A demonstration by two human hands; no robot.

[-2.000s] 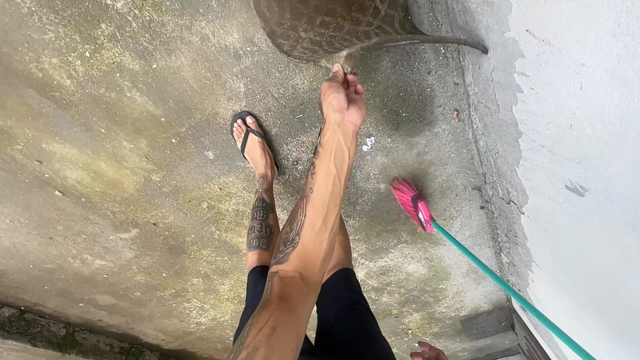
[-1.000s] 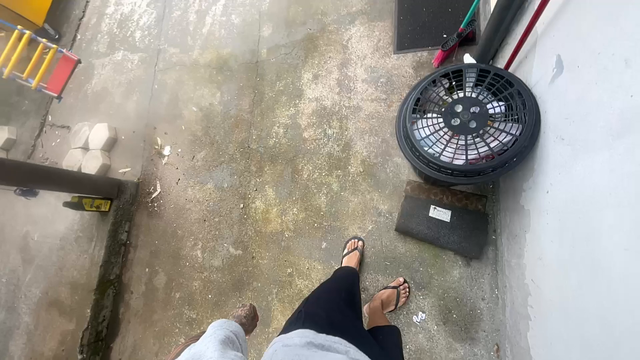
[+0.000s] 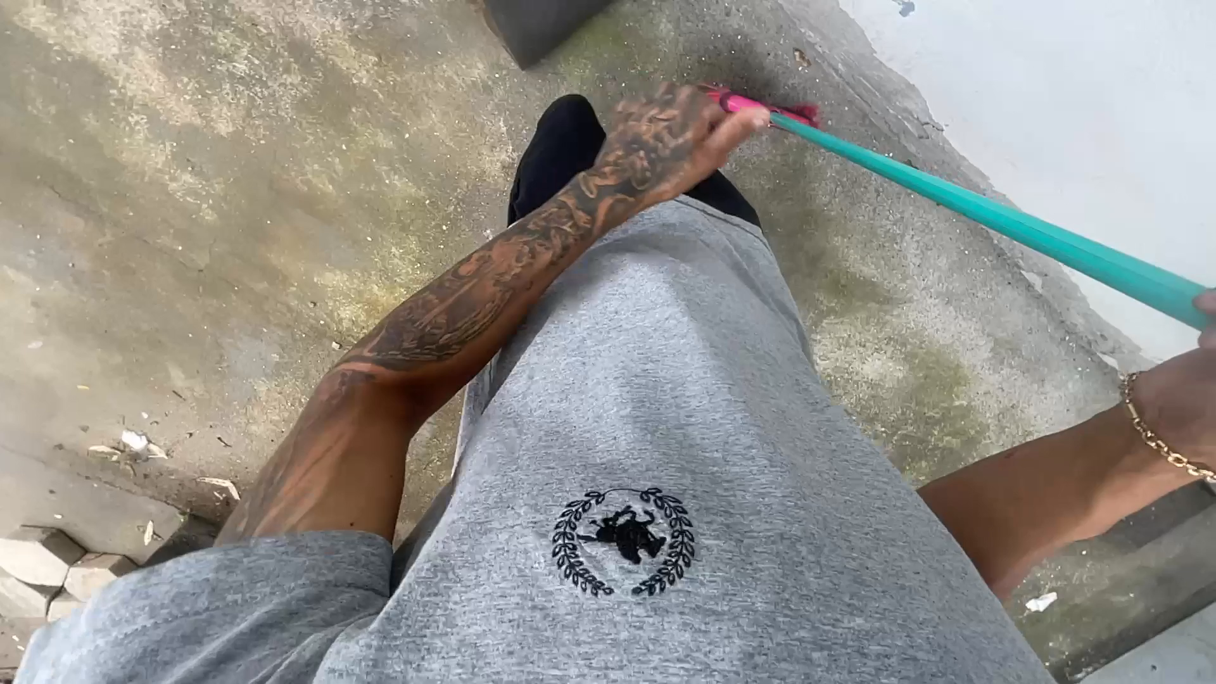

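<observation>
A broom with a teal handle (image 3: 988, 209) and a pink head (image 3: 803, 112) slants across the upper right of the head view. My left hand (image 3: 670, 133), on the tattooed forearm, grips the handle's lower end by the head and hides part of the bristles. At the right edge, my right hand (image 3: 1183, 399), with a chain bracelet at the wrist, is closed round the upper part of the handle; the frame cuts off part of its fingers. My grey shirt (image 3: 665, 380) fills the middle.
A white wall (image 3: 1064, 104) borders the stained concrete floor (image 3: 237, 190) on the right. A dark mat (image 3: 551, 24) lies at the top edge. Concrete blocks (image 3: 36, 556) and pale scraps (image 3: 135, 440) are at the lower left, another scrap (image 3: 1041, 601) at the lower right.
The broom, earlier near the wall, is now held in both my hands. The view has shifted strongly, and the round black basket-like object seen one second ago is out of frame.
</observation>
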